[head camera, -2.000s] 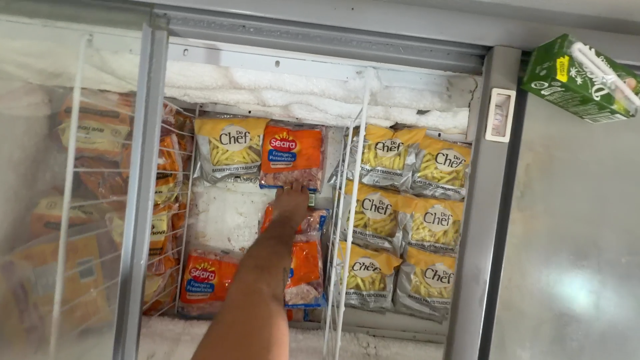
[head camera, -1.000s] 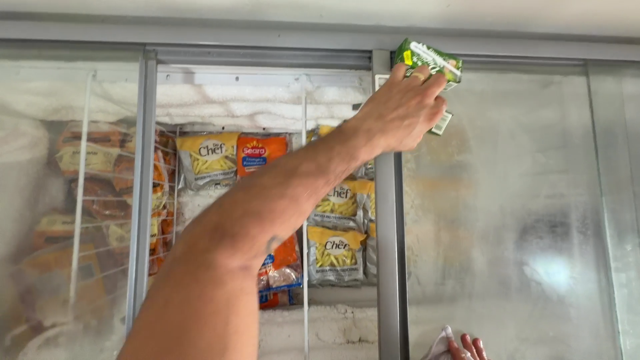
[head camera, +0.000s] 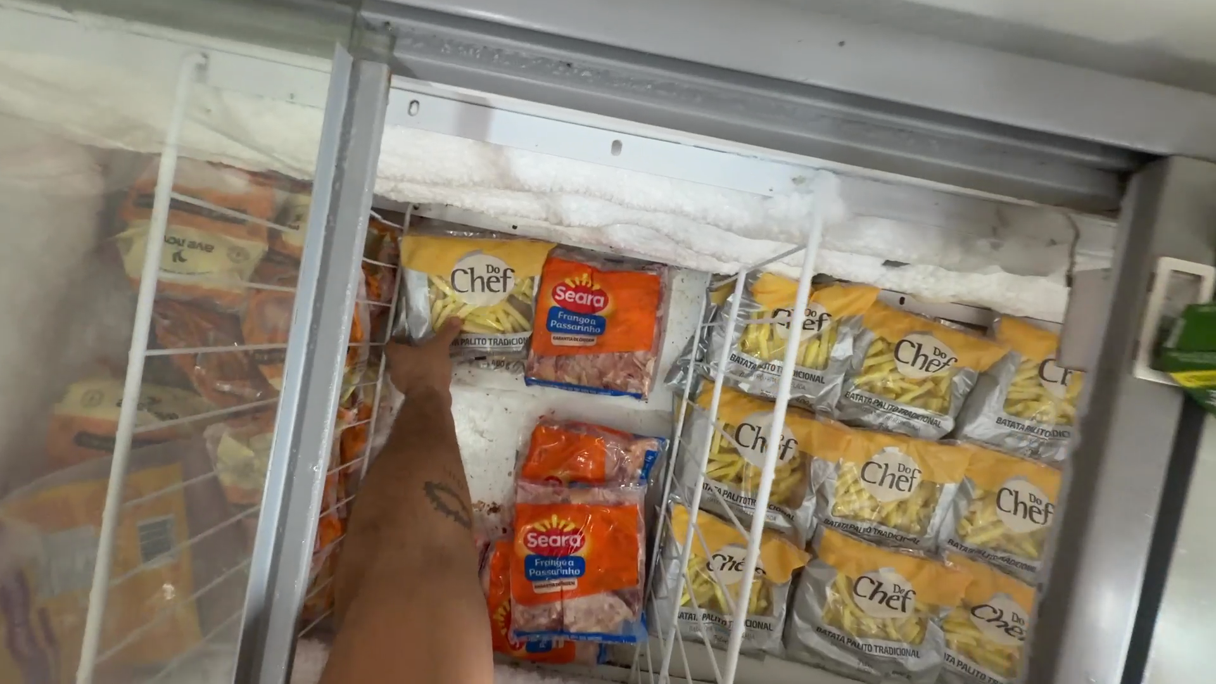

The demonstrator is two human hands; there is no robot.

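My left hand [head camera: 423,366] reaches into a chest freezer and grips the lower left corner of a yellow and silver bag of frozen fries [head camera: 480,294]. The thumb lies on the bag's face; the other fingers are mostly hidden. Touching that bag on its right is an orange bag of frozen chicken pieces [head camera: 597,328]. More chicken bags [head camera: 577,560] lie nearer, to the right of my forearm, some overlapping. My right hand is out of view.
Right of a white wire divider [head camera: 774,427] lie several fries bags [head camera: 888,480]. Packs of orange-labelled meat [head camera: 195,256] show under the left glass lid. Frost [head camera: 608,190] coats the back wall. A green package [head camera: 1187,347] sits at the right lid's edge.
My left hand has left the green package and now holds the fries bag. The right lid has slid right, exposing more fries bags. My right hand has gone out of view.
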